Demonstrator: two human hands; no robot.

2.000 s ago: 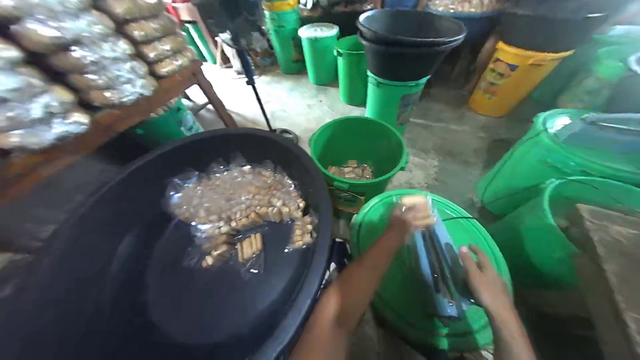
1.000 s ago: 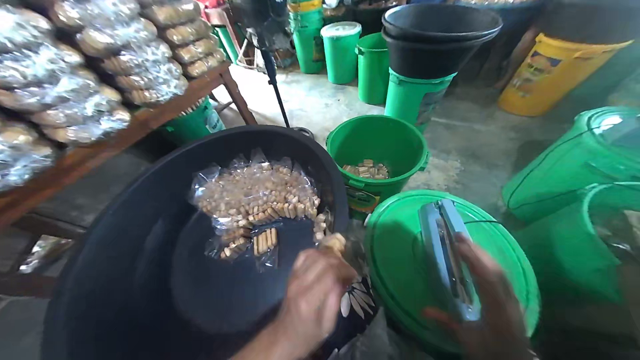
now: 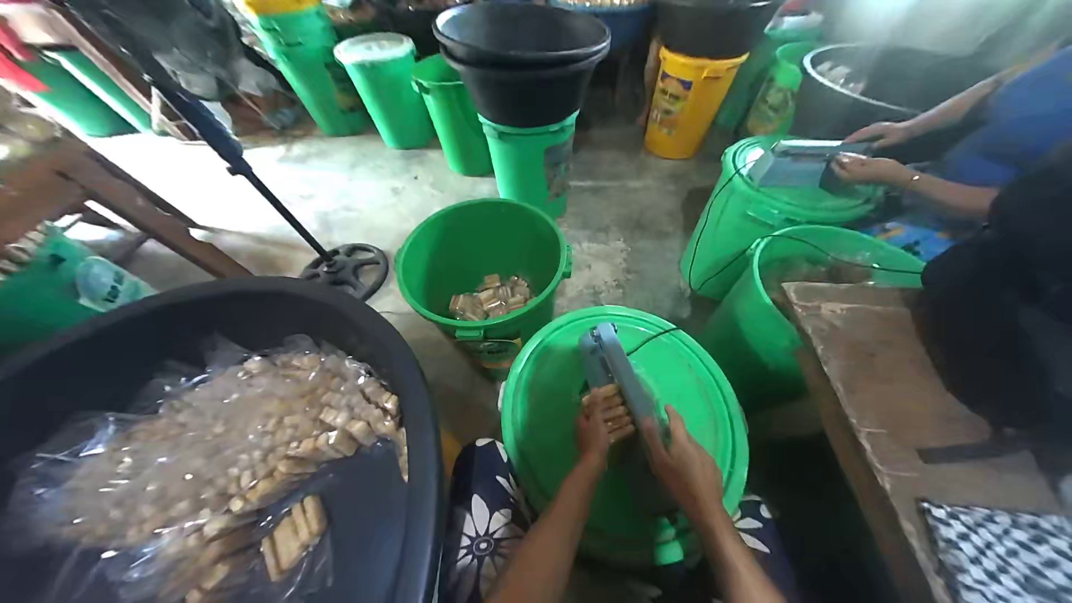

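Note:
An impulse bag sealer (image 3: 620, 373) lies on the green lid (image 3: 536, 435) of a bucket between my knees. My left hand (image 3: 595, 427) holds a small pack of brown sticks (image 3: 613, 410) against the sealer's left side. On the sealer's right side rests my right hand (image 3: 682, 461), its fingers apart on the arm. At the left, a big black basin (image 3: 368, 335) holds a heap of clear plastic packs of brown sticks (image 3: 251, 435). Beyond the lid, an open green bucket (image 3: 481, 222) has several packs (image 3: 490, 299) at its bottom.
A stand with a round base (image 3: 347, 268) is behind the basin. Stacked black basins (image 3: 523, 50) top a green bucket farther back. At right are a wooden table (image 3: 879, 394), an open green bucket (image 3: 770, 335) and a co-worker's hands (image 3: 879, 159) at another sealer. A cord (image 3: 653, 339) crosses the lid.
My left hand has moved from the black basin's rim to the sealer and now holds a pack there. The view has shifted right, bringing the co-worker into sight.

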